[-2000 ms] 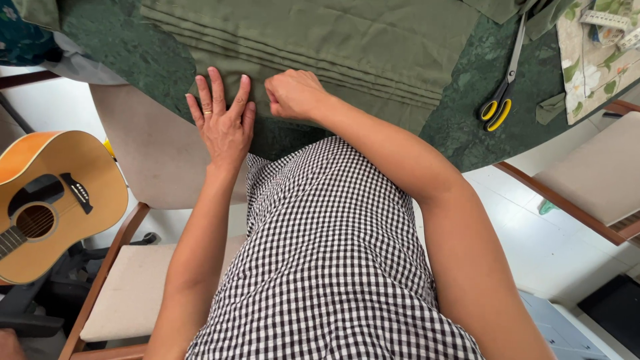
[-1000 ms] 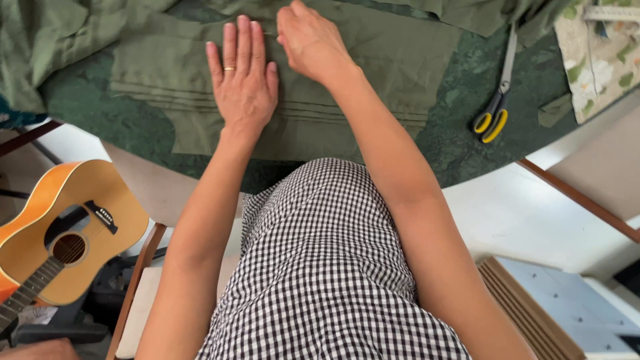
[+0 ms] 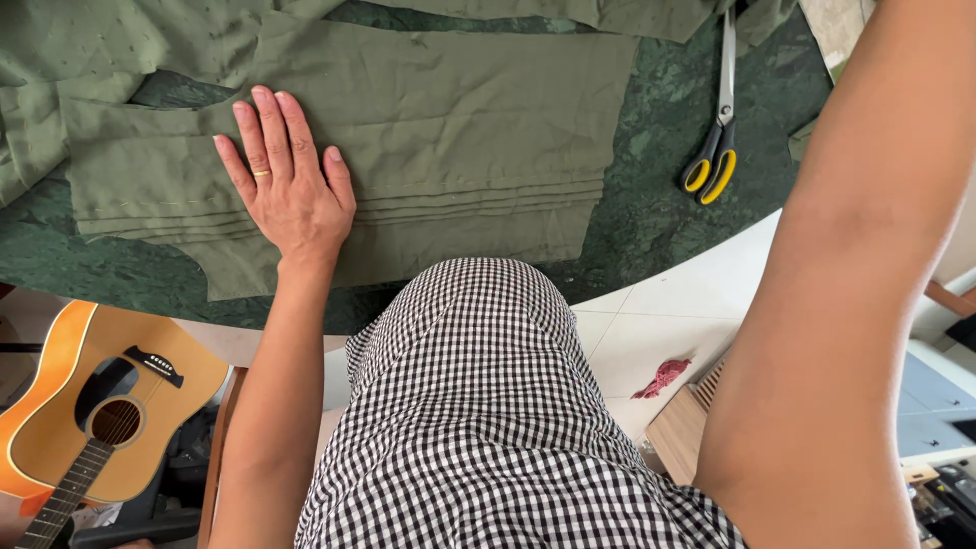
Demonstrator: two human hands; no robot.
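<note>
A piece of olive green fabric (image 3: 473,114) lies spread over the dark green marble tabletop. Several narrow pleats run across its lower part, with a line of pale stitches just above them. My left hand (image 3: 293,179) rests palm down on the cloth, fingers apart, wearing a ring, and covers part of the pleats. My right arm stretches up along the right side and its hand is beyond the top edge of the picture. Scissors (image 3: 717,145) with black and yellow handles lie on the marble to the right of the cloth, blades pointing away.
More green fabric (image 3: 84,46) is bunched at the upper left and along the top. The curved edge of the marble table (image 3: 671,236) runs close to my body. An acoustic guitar (image 3: 114,404) stands at the lower left. A reddish cloth (image 3: 662,379) lies on the white floor.
My right hand has left the fabric and gone out of view at the upper right. My left hand stays flat on the cloth, now nearer its left part.
</note>
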